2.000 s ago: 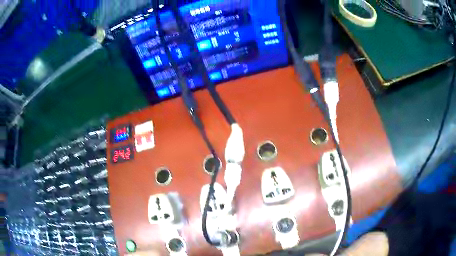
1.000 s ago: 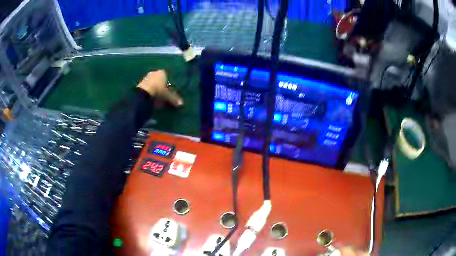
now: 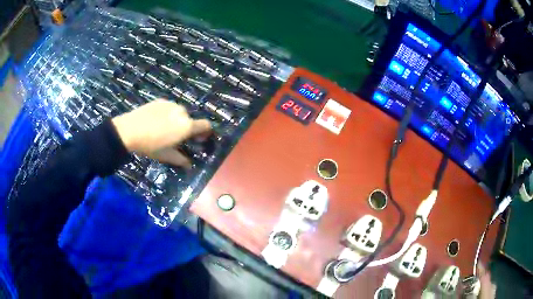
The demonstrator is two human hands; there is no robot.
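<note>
My left hand (image 3: 159,132), in a dark sleeve, is over the clear blister tray (image 3: 169,64) with rows of dark and metallic units. Its thumb and finger are apart near the tray's right edge, with dark shapes between and below them; no held unit can be made out. My right hand (image 3: 486,285) is a blurred sliver at the lower right edge, beside the rightmost lower socket (image 3: 471,286); its fingers are hidden. The reddish-brown test box (image 3: 257,160) fills the middle. A white connector (image 3: 428,204) on a black cable hangs over it, and a lead reaches a lower socket (image 3: 340,269).
The touchscreen (image 3: 447,93) stands behind the box with blue panels. Dark cables cross in front of it. A lit meter (image 3: 296,108) reads about 24.1. Blue plastic (image 3: 111,233) lies below the tray. A white cable (image 3: 483,236) hangs at the right. A green surface (image 3: 327,35) lies behind.
The view has turned left and down towards the tray. My left hand has moved from the green surface left of the screen to over the tray. My right hand remains near the box's right end.
</note>
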